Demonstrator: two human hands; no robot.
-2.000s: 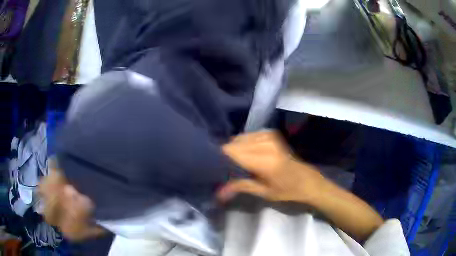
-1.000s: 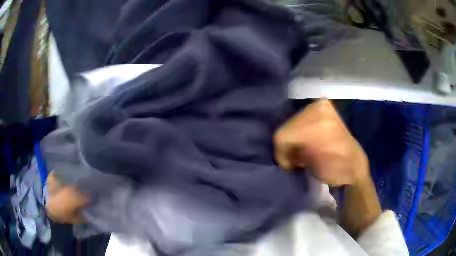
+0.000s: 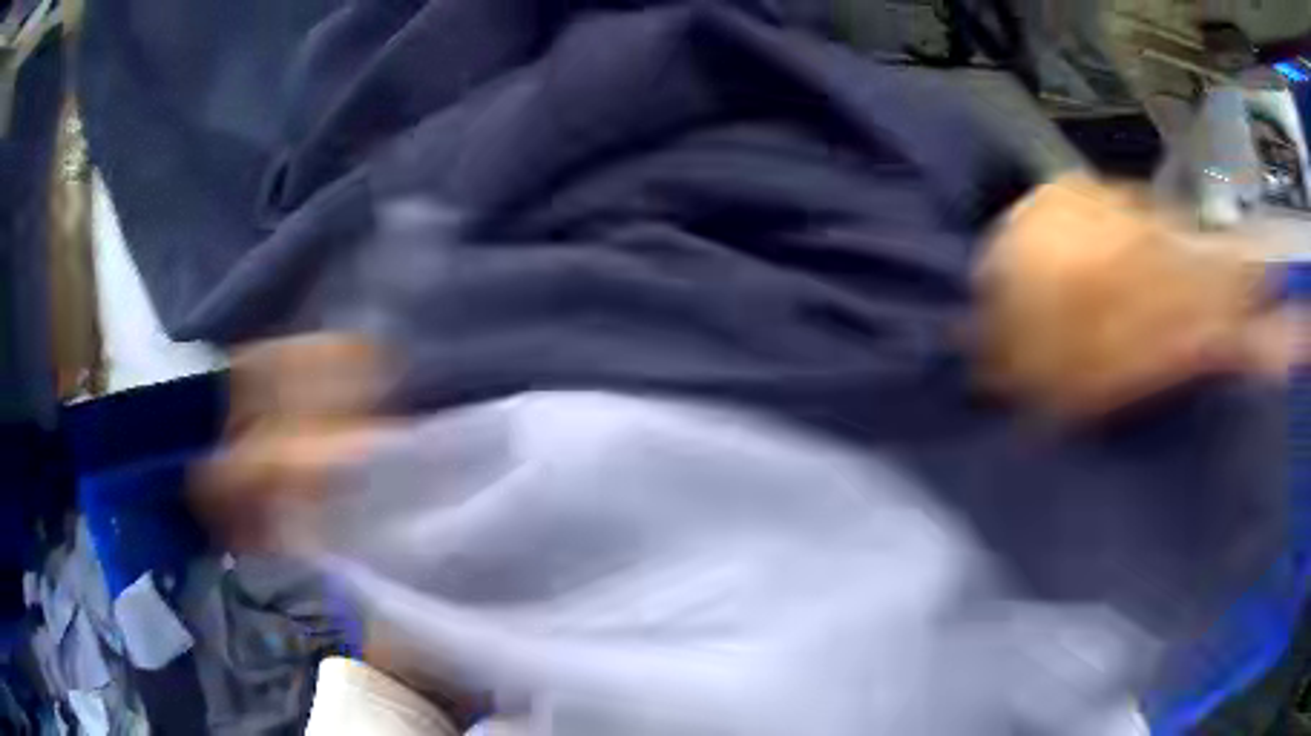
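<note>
A large dark navy garment [image 3: 690, 273] fills the middle of the view, bunched in folds over the table edge. Its paler grey lining [image 3: 690, 561] hangs open towards me at the bottom. My left hand [image 3: 302, 431] is blurred and grips the garment's edge at the left, where navy meets grey. My right hand [image 3: 1121, 309] is blurred and closed on the navy cloth at the right, higher than my left. The fingertips of both hands are too blurred to make out.
A blue crate [image 3: 137, 460] with pale grey cut pieces [image 3: 151, 626] is at the lower left. Another blue crate edge [image 3: 1236, 669] shows at the lower right. The white table edge [image 3: 130, 309] shows at the left. Blurred dark items lie at the upper right.
My right hand has moved up and to the right with the navy cloth. My left hand has moved up and right. The garment is spread wider, and more grey lining shows.
</note>
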